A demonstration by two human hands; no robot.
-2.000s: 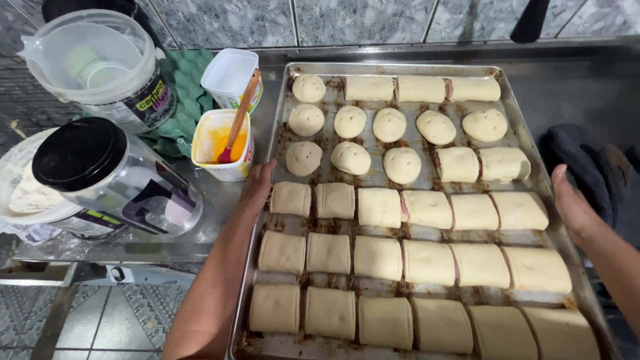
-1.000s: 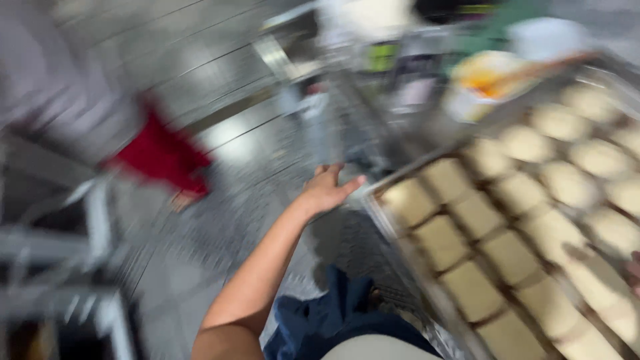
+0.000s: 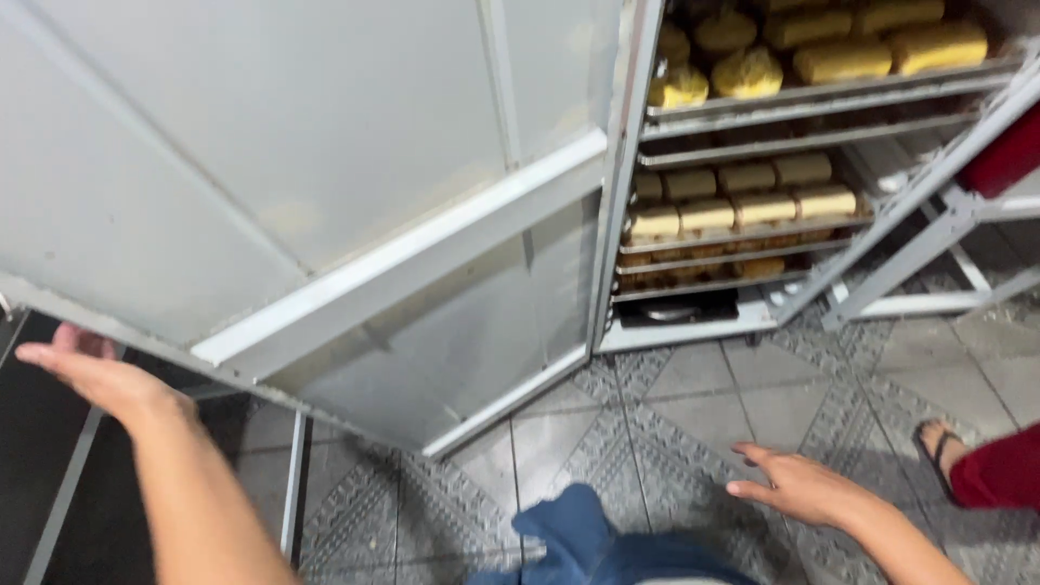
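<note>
My left hand (image 3: 106,374) is at the outer edge of a pale metal cabinet door (image 3: 390,122) that stands swung out, its fingers extended; whether it touches the door is not plain. Over the tiled floor, my right hand (image 3: 792,483) hangs with fingers apart and holds nothing. Beyond the door stands a rack cabinet with metal trays. Its upper tray (image 3: 812,97) bears yellow-glazed dough pieces (image 3: 845,61), and a lower tray (image 3: 731,236) holds paler dough rolls (image 3: 768,209). Further trays below carry browner pieces, partly hidden.
At the right edge, a person's sandalled foot (image 3: 942,455) and red-clad leg (image 3: 1003,467) are close to my right hand. A grey metal frame (image 3: 902,252) stands beside the rack. Dark panels (image 3: 49,487) are at the lower left.
The view has swung from the worktop with its full dough tray to the rack cabinet. Both hands were at that tray's sides two seconds ago; they are off it now.
</note>
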